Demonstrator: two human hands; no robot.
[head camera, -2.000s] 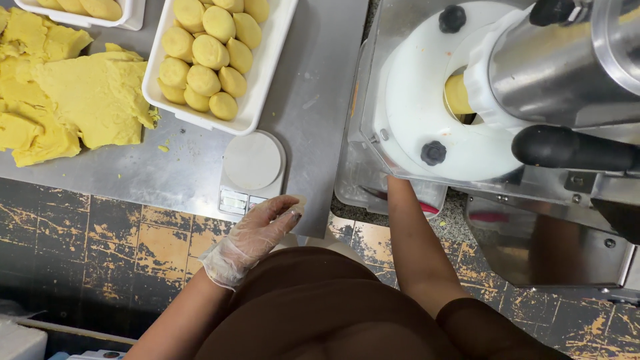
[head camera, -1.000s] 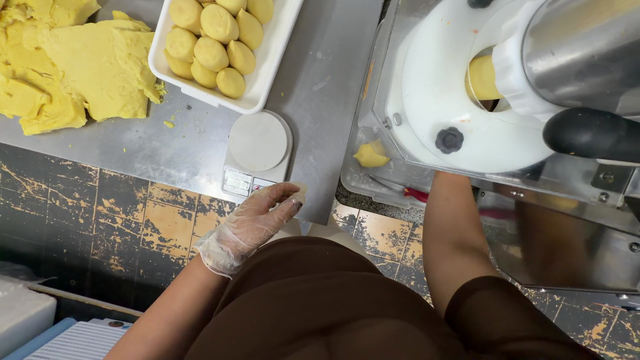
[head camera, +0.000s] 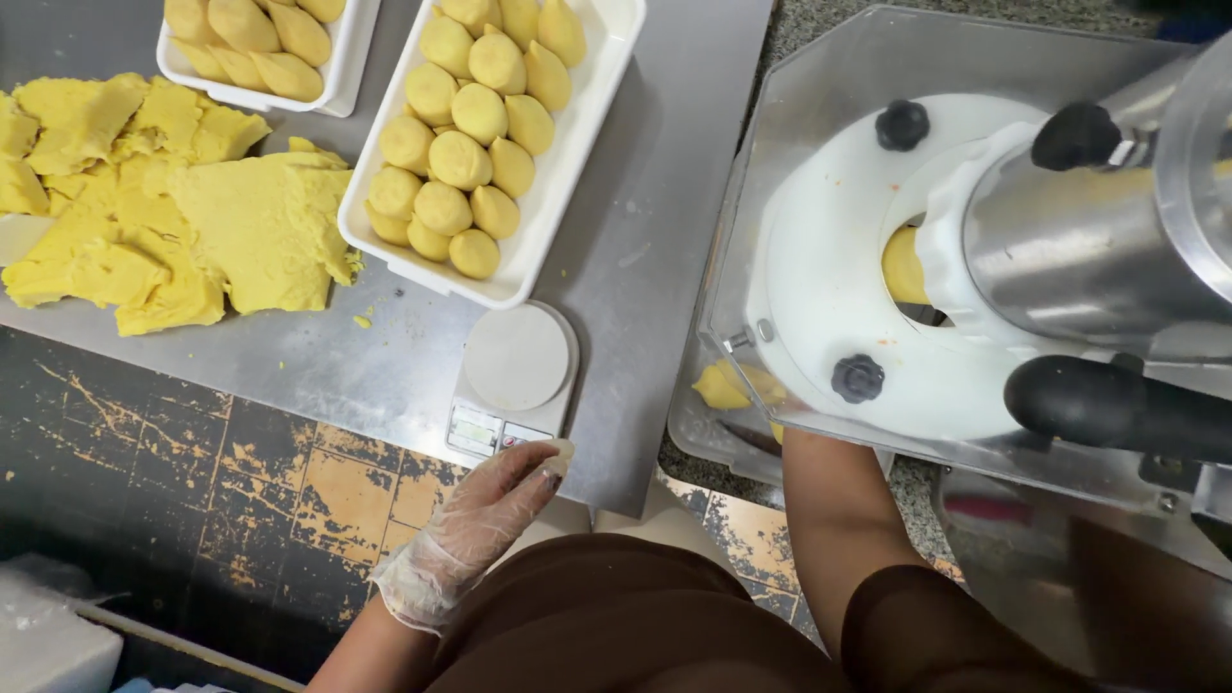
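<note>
My left hand (head camera: 486, 520), in a clear plastic glove, is beside the near edge of a small white kitchen scale (head camera: 517, 361) with a bare round plate. Its thumb and fingertips are close together; whether they pinch anything is not clear. My right forearm reaches under the clear guard of a forming machine (head camera: 828, 279), which hides that hand. Yellow dough (head camera: 903, 267) shows in the machine's round opening. Beneath the guard, a yellow dough piece (head camera: 720, 385) lies in a clear plastic tray (head camera: 698, 433). Shaped dough pieces (head camera: 460, 160) fill much of a white tray (head camera: 587, 144).
Slabs of yellow dough (head camera: 260, 226) lie on the steel table (head camera: 635, 260) at the left. Behind them stands a second white tray (head camera: 351, 67) of teardrop-shaped pieces. A black-handled lever (head camera: 1088, 399) juts from the machine. A white foam box (head camera: 58, 626) is at the lower left.
My right forearm stays under the machine guard, its hand hidden. My left hand remains near the scale with little change. The view has shifted somewhat.
</note>
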